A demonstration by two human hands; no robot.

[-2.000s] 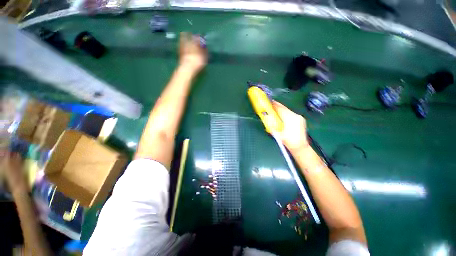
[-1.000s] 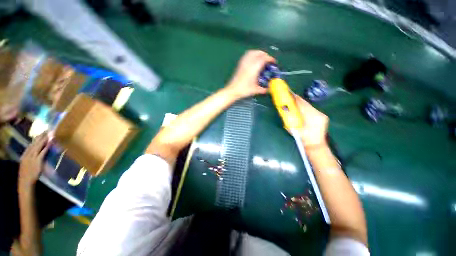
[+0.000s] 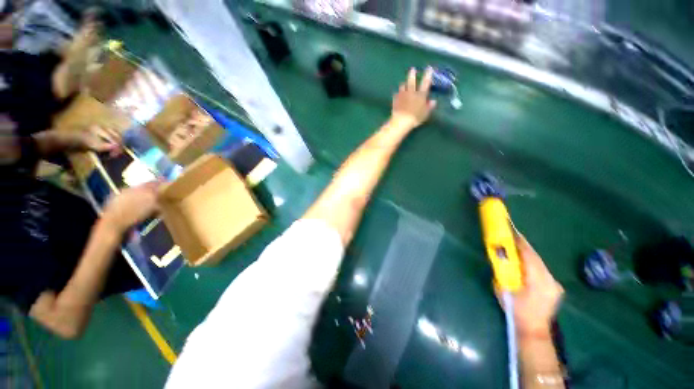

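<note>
My right hand [image 3: 534, 292] holds the yellow glue gun [image 3: 502, 247], with a pale glue stick [image 3: 511, 342] out of its rear. The gun's tip is at a round blue-and-white disc [image 3: 485, 187] on the green bench; whether they touch I cannot tell. My left arm is stretched far forward. My left hand [image 3: 413, 99] has its fingers spread at another blue disc [image 3: 441, 78] with a white plug end. The fingertips are at its left edge; the image is blurred and no firm grip shows.
Black housings [image 3: 332, 74] stand at the back left. More discs [image 3: 600, 268] lie at right. A perforated strip [image 3: 396, 296] and small wired parts [image 3: 362, 325] lie in front. An open cardboard box [image 3: 213, 213], a metal bar [image 3: 243, 76] and other people's arms [image 3: 91, 254] are at left.
My left hand has left the disc at the gun's tip and reached forward to a farther disc. The gun remains in my right hand. The view has shifted left, showing more of the neighbouring workers.
</note>
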